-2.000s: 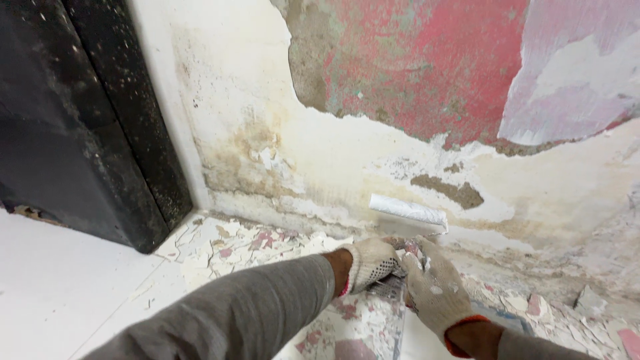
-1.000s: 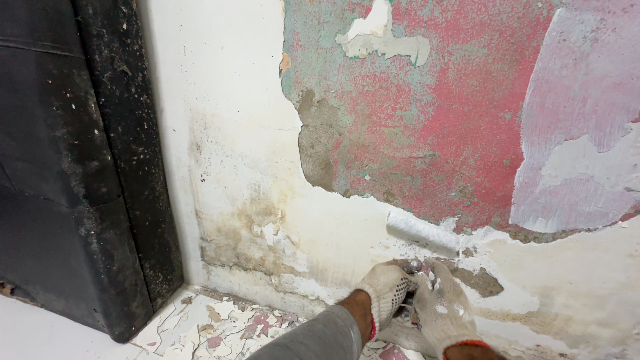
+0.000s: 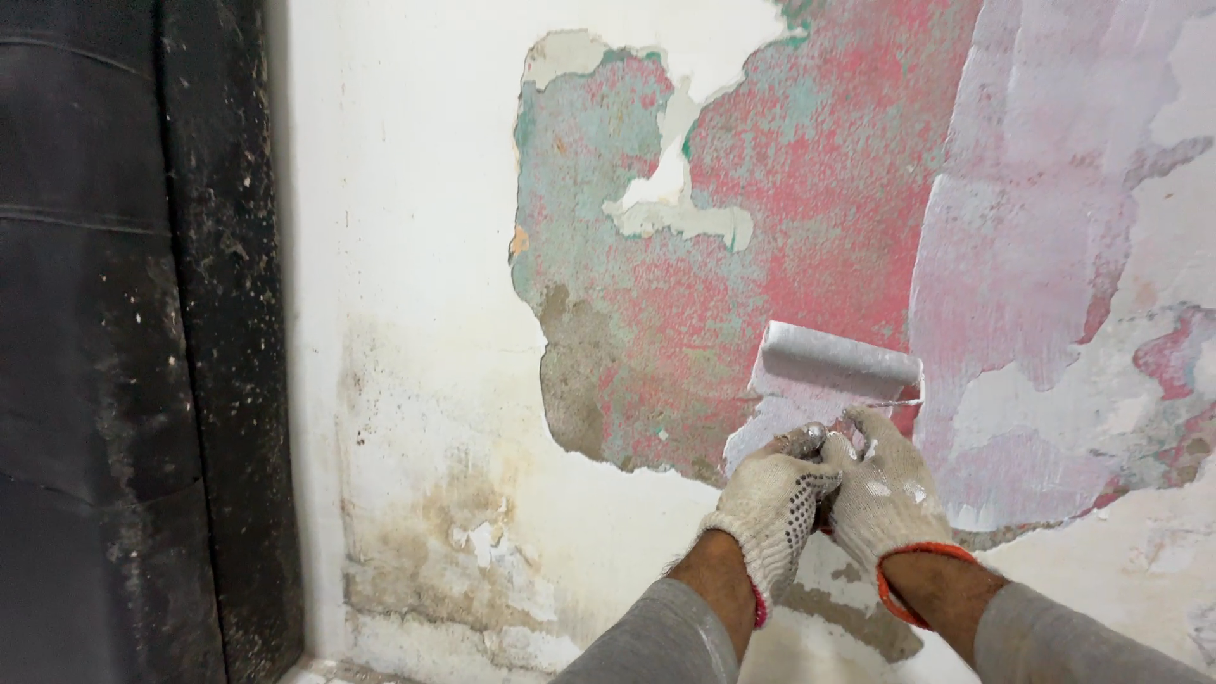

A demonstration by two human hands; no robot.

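Note:
A paint roller [image 3: 841,363] with a whitish wet sleeve lies against the wall's exposed red and green old paint [image 3: 665,313]. Below it, my left hand [image 3: 774,499] in a dotted knit glove and my right hand [image 3: 888,480] in a paint-spotted knit glove are closed together around the roller's handle, which they mostly hide. A fresh pale streak shows on the wall just under the sleeve. Right of the roller, a wide pale lilac coated band [image 3: 1007,285] covers part of the old paint.
A black padded piece of furniture [image 3: 85,332], speckled with white, stands along the left side. The white wall [image 3: 408,190] has a stained, flaking lower part [image 3: 456,551]. Flaked debris [image 3: 347,673] shows at the bottom edge near the wall's foot.
Both hands have moved the roller up the wall, from the lower white area onto the red patch, leaving a pale streak there. The view has tilted upward.

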